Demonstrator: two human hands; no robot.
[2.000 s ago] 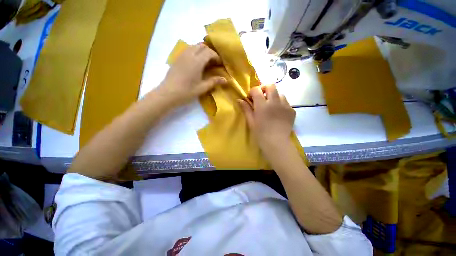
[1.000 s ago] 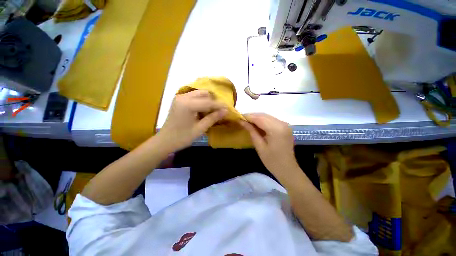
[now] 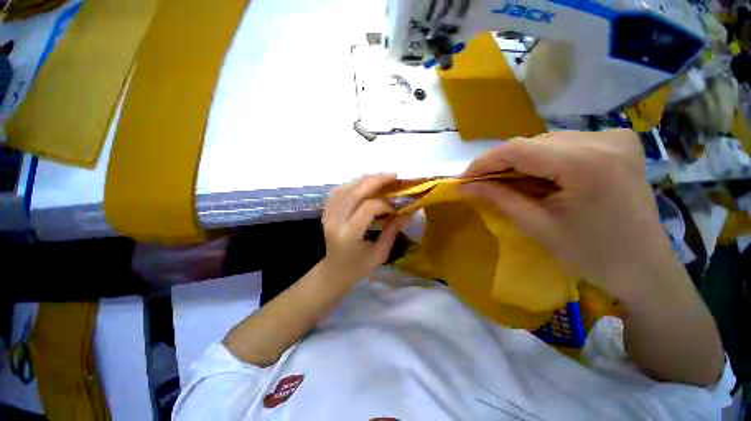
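Observation:
My left hand pinches the left end of a mustard-yellow garment piece at the table's front edge. My right hand grips the same piece further right, raised closer to the camera. The layered edges run between both hands in a narrow line, and the rest of the fabric hangs down in front of my chest. The white sewing machine stands behind, its needle plate free of the held piece. A notched yellow panel lies right of the needle, its lower part hidden behind my right hand.
Two long yellow panels lie left, one hanging over the ruler-taped front edge, the other beside it. Below left are a yellow fabric stack, scissors and a white board. A blue part shows below right.
Both hands have moved right and toward my body with the garment piece, now spread between them; the right hand is higher and nearer the camera. The view has shifted right.

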